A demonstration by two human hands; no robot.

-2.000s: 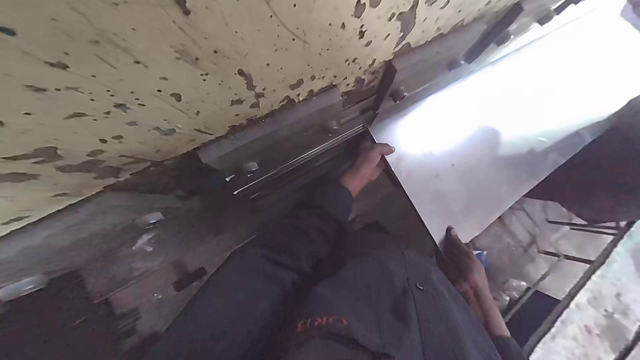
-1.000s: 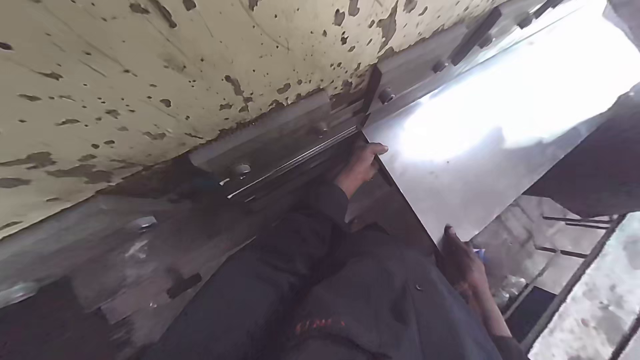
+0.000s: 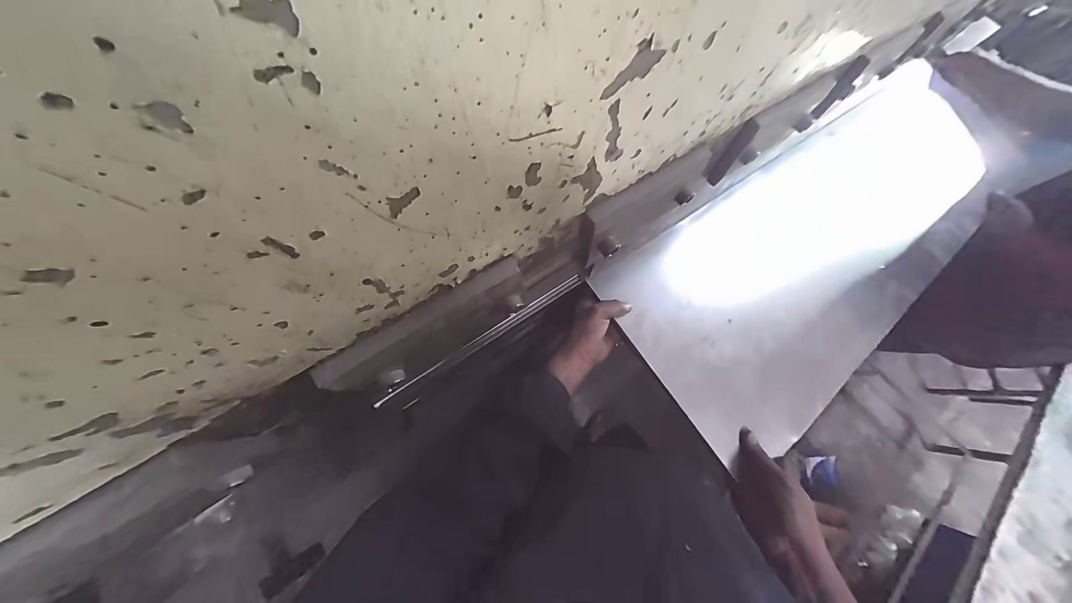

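Observation:
A wide, shiny sheet of metal (image 3: 754,335) lies in front of me, its far edge running along a bolted machine bar. My left hand (image 3: 590,335) grips the sheet's near-left corner, thumb on top and fingers hidden beneath. On the near-right corner, my right hand (image 3: 775,494) holds the edge with its thumb on the upper face. Strong glare covers much of the sheet. Above it stands a large machine beam (image 3: 377,167) with chipped cream paint. A thin bright metal edge (image 3: 477,339) runs left from the sheet's corner.
Bolts (image 3: 609,245) and dark clamp bars (image 3: 733,152) line the machine beside the sheet. A co-worker's dark clothing (image 3: 997,276) shows at the right, near the sheet's far part. Below stands a metal rack (image 3: 971,452), with a blue and white item (image 3: 821,471) near my right hand.
Both hands keep their hold on the sheet's near corners. At the far right, more of the co-worker and the sheet's far end now shows. The view has shifted slightly.

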